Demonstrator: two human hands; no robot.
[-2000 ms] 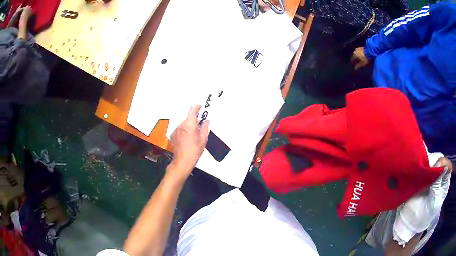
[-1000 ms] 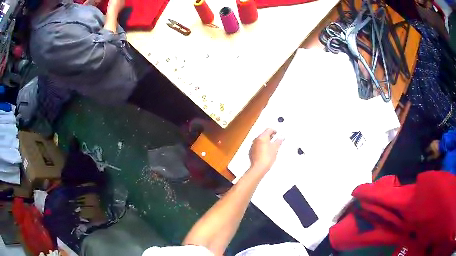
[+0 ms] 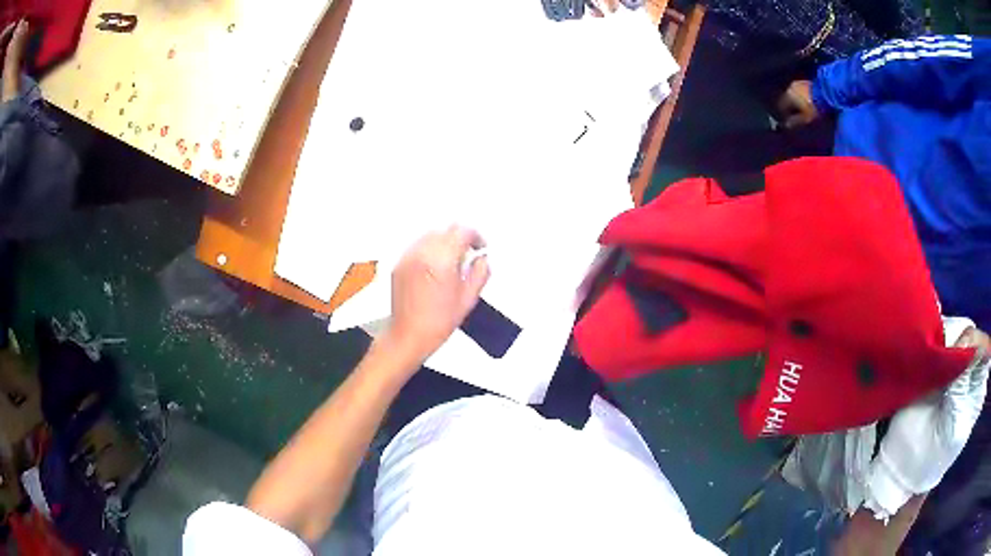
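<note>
The white jacket (image 3: 456, 141) lies flat on the orange-brown table, with a dark button, a small dark mark and a dark rectangular patch (image 3: 491, 329). My bare left hand (image 3: 435, 285) is on the jacket just beyond the patch, fingers curled together. Something white shows at its fingertips; I cannot tell whether it pinches the cloth. My right hand (image 3: 929, 424), in a white work glove with bare fingertips showing, holds the red jacket (image 3: 853, 282) up at the right, its edge gripped at the far right. White "HUA HA" lettering and dark buttons show on it.
The pale tabletop (image 3: 174, 87) at upper left bears small rings and a dark item. One person's hand (image 3: 13, 54) is at the left edge; a person in a blue striped sleeve (image 3: 913, 81) is at upper right. Hangers (image 3: 576, 7) lie at the top edge. Scraps litter the green floor.
The view swung left and back. My left hand moved from near the buttons to beside the dark patch, its fingers now curled. The red jacket stays in my right hand.
</note>
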